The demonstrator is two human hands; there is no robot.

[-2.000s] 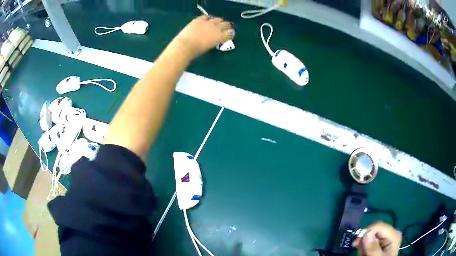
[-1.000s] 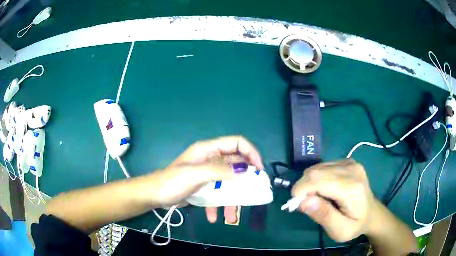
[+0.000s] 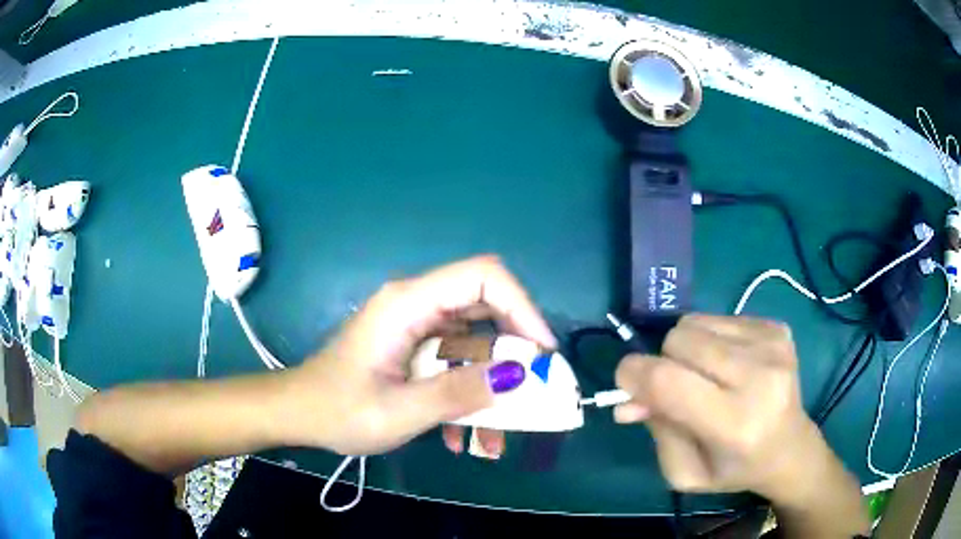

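My left hand holds a white rounded handheld unit near the bench's front edge. The unit has blue tape and a brown area on its face; my fingers cover part of it. A white cord loop hangs below my hand. My right hand pinches the white plug of a white cable. The plug's tip is at the unit's right end; I cannot tell how far it is in. A thin black cable's silver-tipped plug lies just above my right fingers.
A black "FAN" device with a round metal head lies behind my right hand. A black block with cords is at right. Another white unit lies left of centre, with a pile of units at far left. A scuffed white strip crosses behind.
My left hand has come back from beyond the strip with a unit. Since the last earlier frame, the white plug has moved up to the unit's end, and the unit has turned, showing its brown area.
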